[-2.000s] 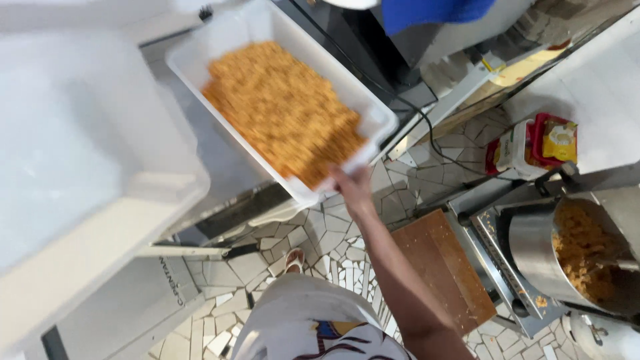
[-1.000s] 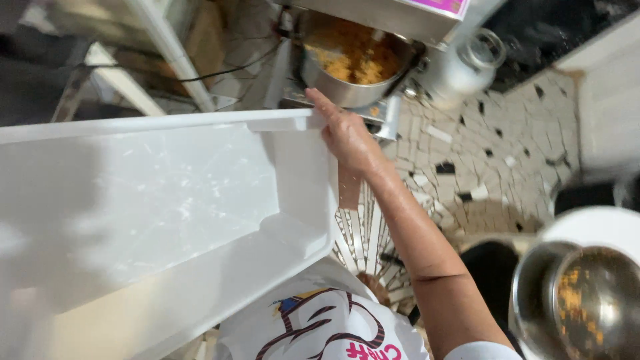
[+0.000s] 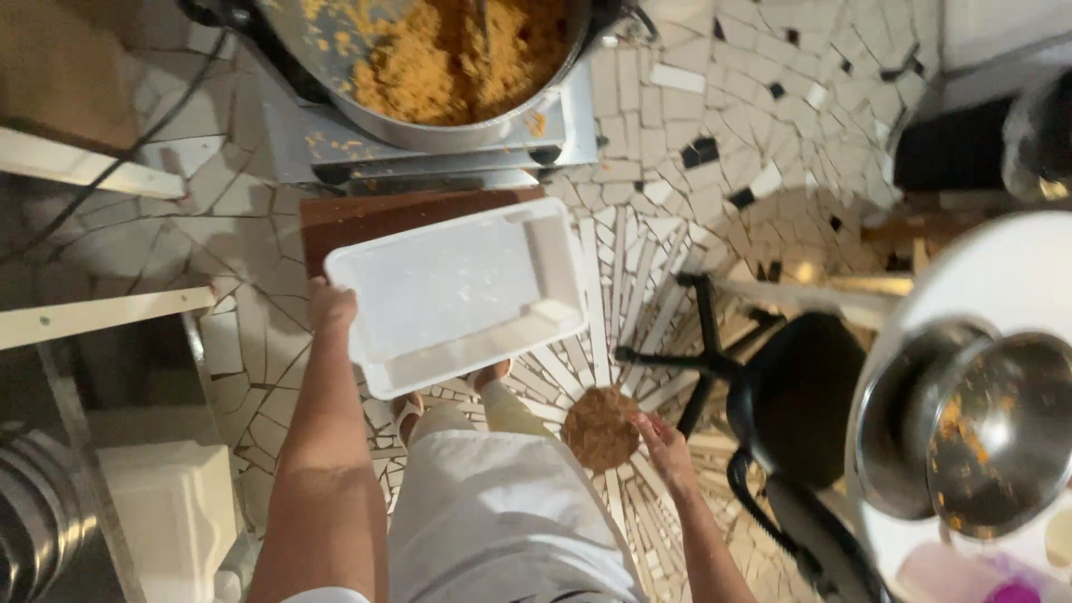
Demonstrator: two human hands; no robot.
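An empty white plastic tub (image 3: 452,289) is held out in front of the apron (image 3: 502,519). My left hand (image 3: 332,305) grips its left rim, the thumb over the edge. Apart from the tub, my right hand (image 3: 657,431) hangs low at the right with nothing seen in it; its fingers are slightly curled. Beyond the tub, a large metal pot (image 3: 435,136) with dark handles contains a crumbly orange food mixture (image 3: 419,71) and stands on a metal appliance (image 3: 578,138).
At the right are a black chair (image 3: 796,402) and a round white table (image 3: 879,528) carrying metal bowls (image 3: 997,435) with orange crumbs. A reddish-brown board (image 3: 360,219) lies beyond the tub. Metal shelving (image 3: 109,322) stands at the left above a white container (image 3: 172,494). The floor is mosaic tile.
The right hand was on the white tub's rim one second ago and is now off it. The tub is now wholly in view, held by the left hand. The view has shifted strongly.
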